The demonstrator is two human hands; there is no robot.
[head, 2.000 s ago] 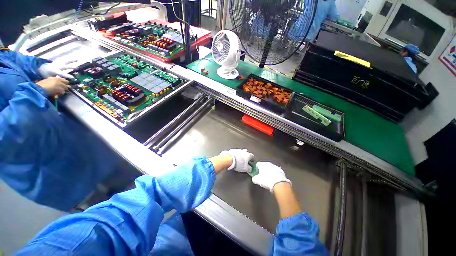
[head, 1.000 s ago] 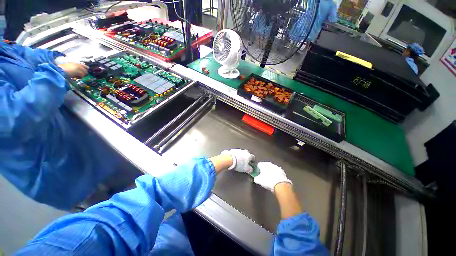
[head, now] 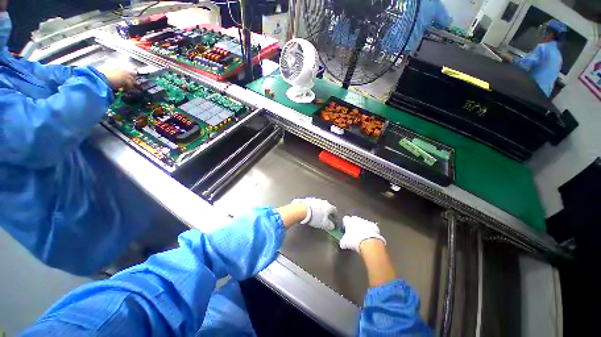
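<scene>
My left hand (head: 319, 214), in a white glove with the wrist bare, holds one end of a small green board (head: 337, 232) above the steel surface (head: 296, 178). My right hand (head: 361, 233), also in a white glove, is at the other side of the same board with its fingers on it. The hands are close together, and the fingers cover much of the board. Its details are too small to tell.
Far rail (head: 356, 150) with a red-orange bar (head: 339, 164) below. Tray of orange parts (head: 351, 120), tray of green strips (head: 418, 153) and white fan (head: 299, 70) on the green shelf. At left, a person's hand (head: 121, 79) over a large circuit board (head: 214, 131). Cross bars (head: 240, 162).
More of the small green board shows between my hands, and my right hand has shifted slightly. The other person's hand has moved right over the large board.
</scene>
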